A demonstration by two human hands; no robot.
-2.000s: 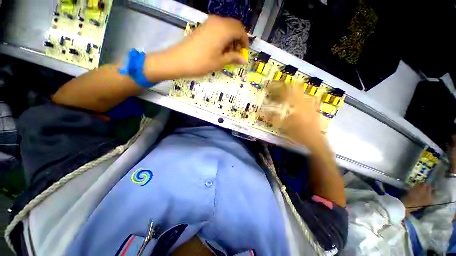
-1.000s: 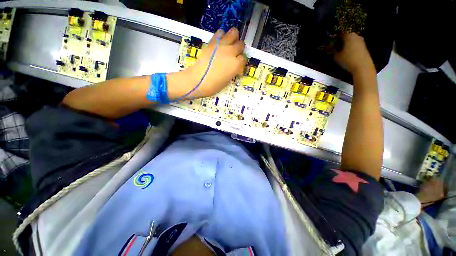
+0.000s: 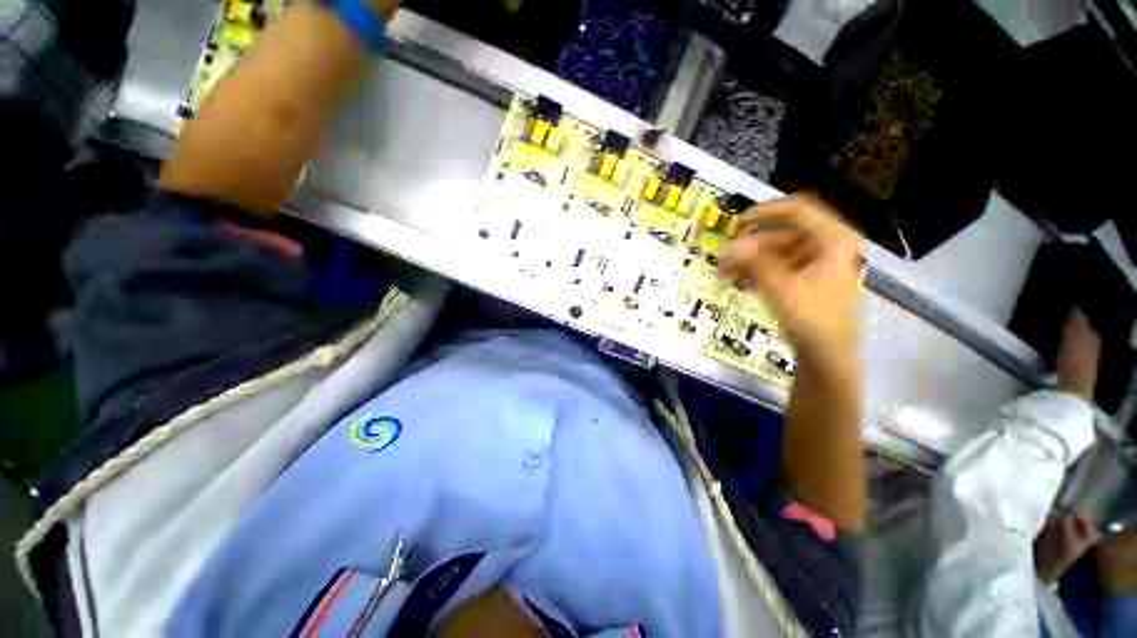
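A pale cream circuit board panel point(image 3: 549, 231) lies on the metal conveyor track in front of me. Yellow block components point(image 3: 667, 190) with black parts beside them stand in a row along its far edge. Small dark parts dot the rest of it. My right hand point(image 3: 786, 256) is over the panel's right end, its fingers curled and blurred, and it covers part of the board. Whether the fingertips hold anything cannot be told. My left forearm with the blue wrist band point(image 3: 358, 18) reaches past the top edge; the left hand is out of the picture.
Another board point(image 3: 237, 23) shows partly behind my left forearm. Beyond the track are bins of dark blue components point(image 3: 614, 52), silver-grey components point(image 3: 744, 122) and gold-brown components point(image 3: 895, 119). Another person's white sleeve point(image 3: 1012, 467) and hands are at the right.
My right hand has come back from the gold-brown bin to the panel's right end. My left hand has left the panel and gone out past the top edge. The view has shifted a little.
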